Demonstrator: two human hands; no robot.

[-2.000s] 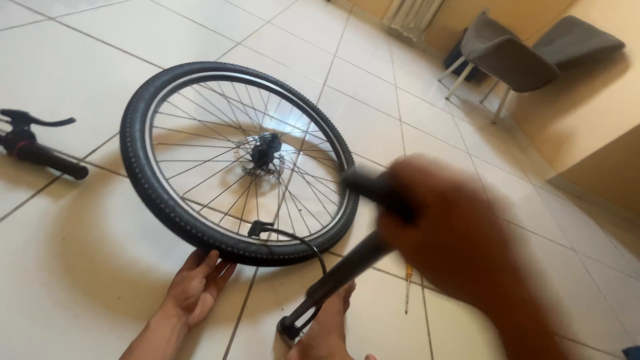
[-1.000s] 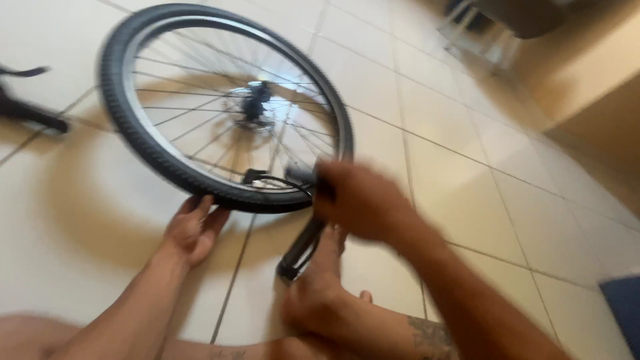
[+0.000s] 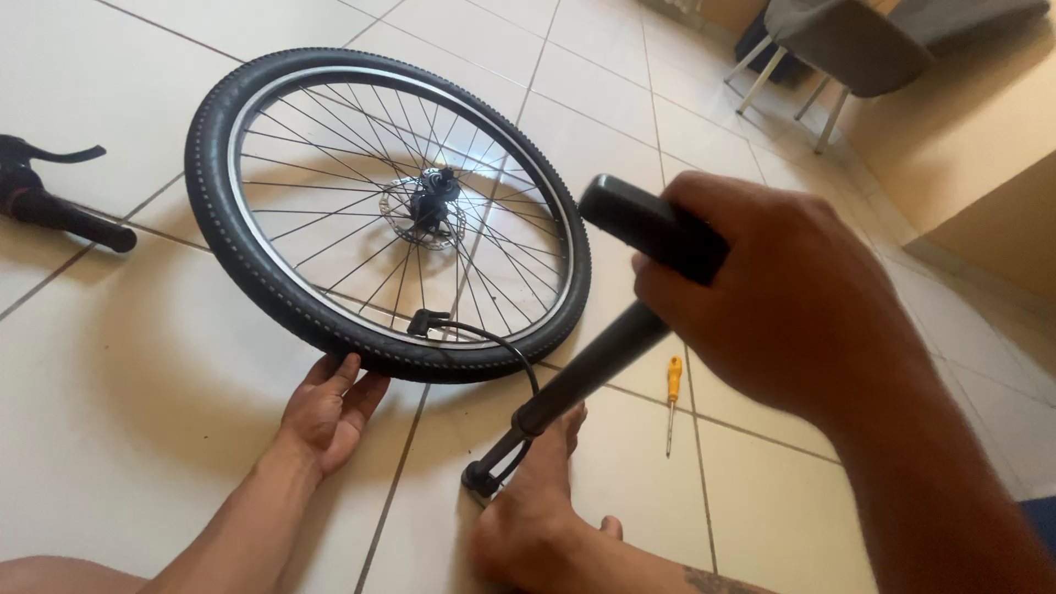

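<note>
My left hand grips the lower edge of a bicycle wheel's black tyre, fingers beneath it and thumb against its side. The wheel is tilted over the floor, its hub and disc brake rotor in the middle. My right hand is closed around the black handle of a hand pump, which is raised and leans up to the right. The pump's foot rests on the floor beside a bare foot. A black hose runs from the pump to a valve head at the lower rim.
A yellow-handled screwdriver lies on the tiled floor right of the pump. At the far left is a handlebar grip with a brake lever. Grey chairs stand by the wall at the upper right.
My right hand and the pump handle were lower, near the tyre, one second ago and are now raised. My left hand has stayed at the tyre's lower edge.
</note>
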